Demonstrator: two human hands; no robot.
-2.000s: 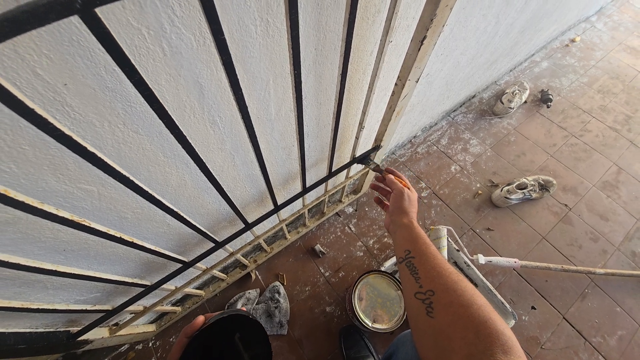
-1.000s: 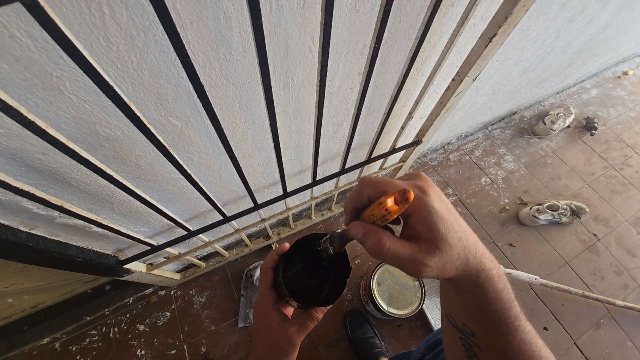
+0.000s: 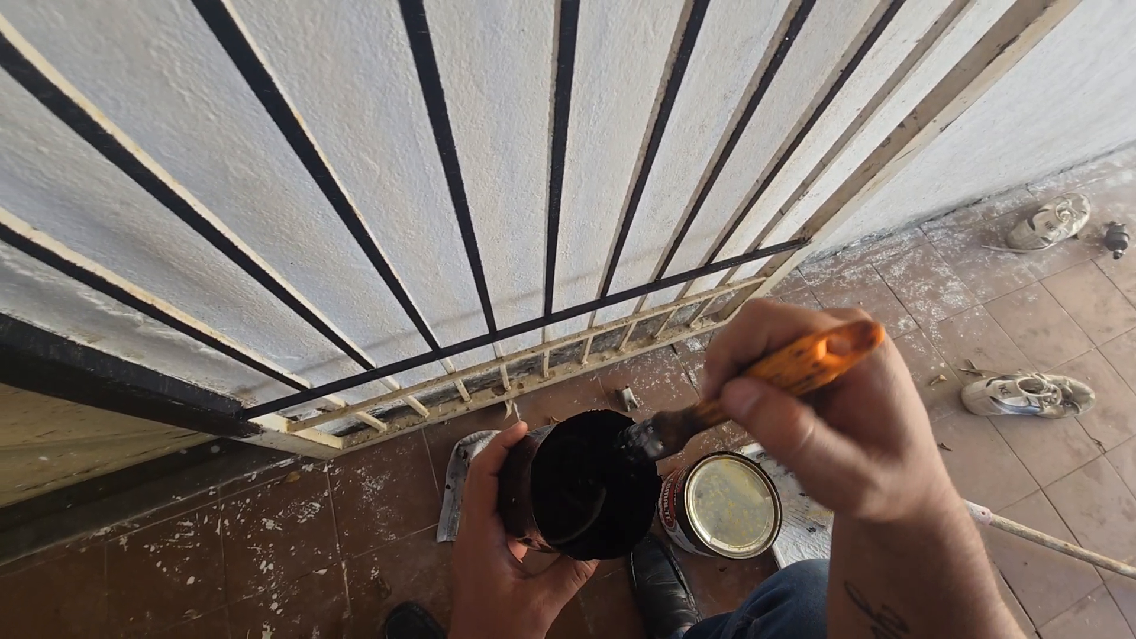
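My left hand point(image 3: 497, 550) is wrapped around a small open can of black paint point(image 3: 590, 497), low in the middle of the view. In my right hand point(image 3: 825, 426) is a paintbrush with an orange handle point(image 3: 803, 359). Its dark bristles touch the rim of the can or sit just inside it; which of the two I cannot tell. Behind both hands stands a metal gate of bars point(image 3: 555, 160), partly black and partly cream. Its long lower crossbar point(image 3: 532, 322) is black, while the short bars and bottom rail point(image 3: 532, 382) are cream.
A lidded paint can point(image 3: 732, 506) stands on the tiled floor beside my shoe point(image 3: 661, 586). A white tray point(image 3: 803, 515) lies behind my right forearm, a pole point(image 3: 1056, 541) at the right. Two worn shoes point(image 3: 1029, 395) point(image 3: 1050, 222) lie farther right. A white wall is behind the gate.
Two seconds ago the brush was at the right end of the gate's lower crossbar. My right hand has since brought it to the can in my left hand, which has come further into view.
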